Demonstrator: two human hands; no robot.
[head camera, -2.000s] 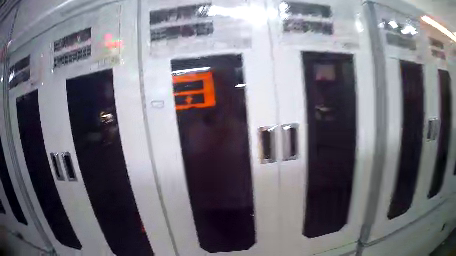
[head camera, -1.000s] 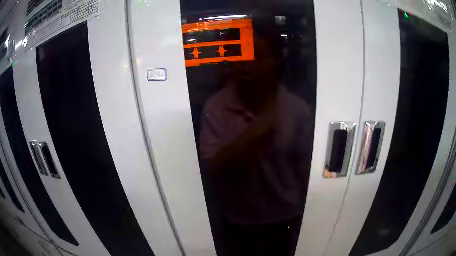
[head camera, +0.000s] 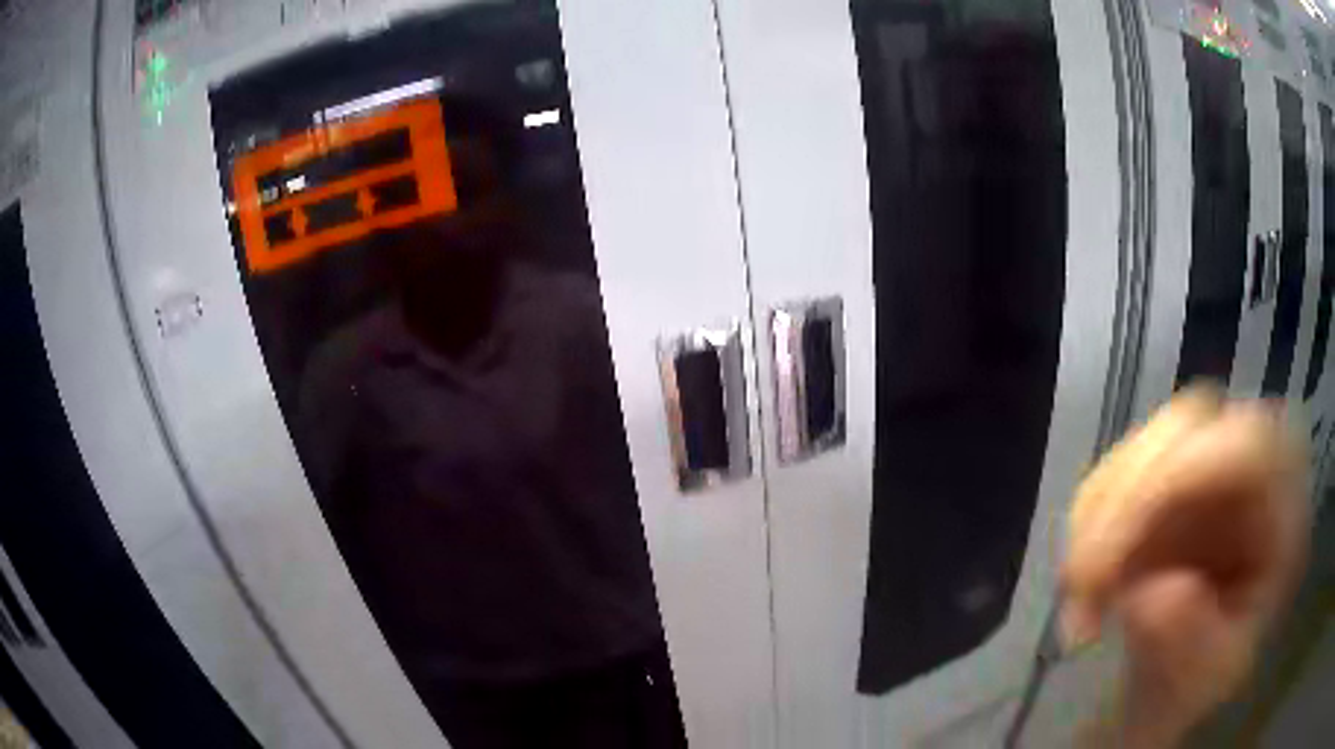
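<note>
White cabinet doors (head camera: 720, 585) stand close in front of me, both shut. The left door has a tall dark window (head camera: 469, 439) with an orange frame-shaped mark near its top. Two chrome-edged handles (head camera: 704, 408) sit side by side at the doors' seam. My right hand (head camera: 1193, 542) is raised at the lower right, blurred, with its fingers curled. It is right of the handles and apart from them. Whether it holds anything cannot be told. My left hand is not in view.
More white cabinets with dark windows (head camera: 1214, 205) run off to the right, and another dark window (head camera: 73, 483) is at the left edge. A person's dim reflection shows in the near window.
My right hand has come into view at the lower right. The view has turned right, so the handles and orange mark now lie further left. Earlier the view also moved closer to the doors.
</note>
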